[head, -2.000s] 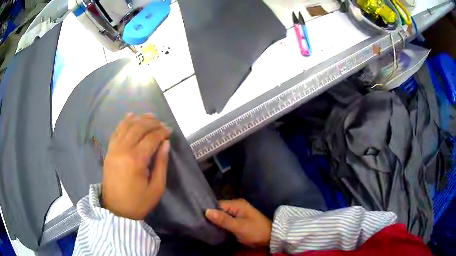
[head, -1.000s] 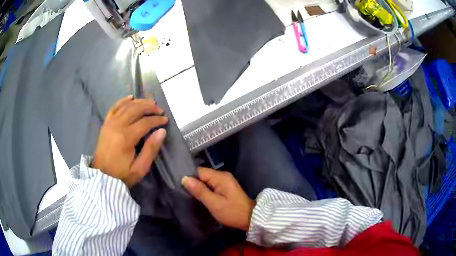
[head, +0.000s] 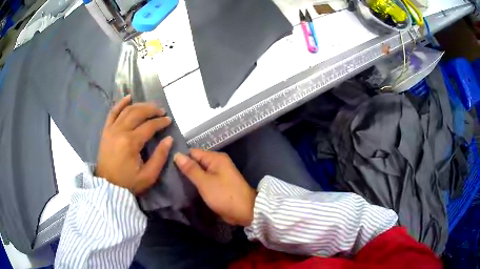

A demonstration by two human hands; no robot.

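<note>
The grey garment panel (head: 100,68) runs from under the presser foot (head: 131,38) toward me and drapes over the table's front edge. My left hand (head: 131,144) lies on it with fingers spread and bent, pressing the cloth to the table. My right hand (head: 216,181) pinches the panel's right edge between thumb and fingers at the table's front edge. The blue plastic piece (head: 155,14) is beside the needle area. Part of the panel under my hands is hidden.
A large cut panel (head: 23,142) lies at the left. A tapered cut panel (head: 231,44) lies right of the needle. Snips (head: 309,32), a round tray (head: 376,21) and ruler tape (head: 273,107) are farther right. A crumpled grey heap (head: 400,157) lies below table level, near a blue crate (head: 466,202).
The sewn panel has shifted toward the machine and left, and its folds have changed. My right hand has moved up and left along its edge. My left hand has moved slightly left.
</note>
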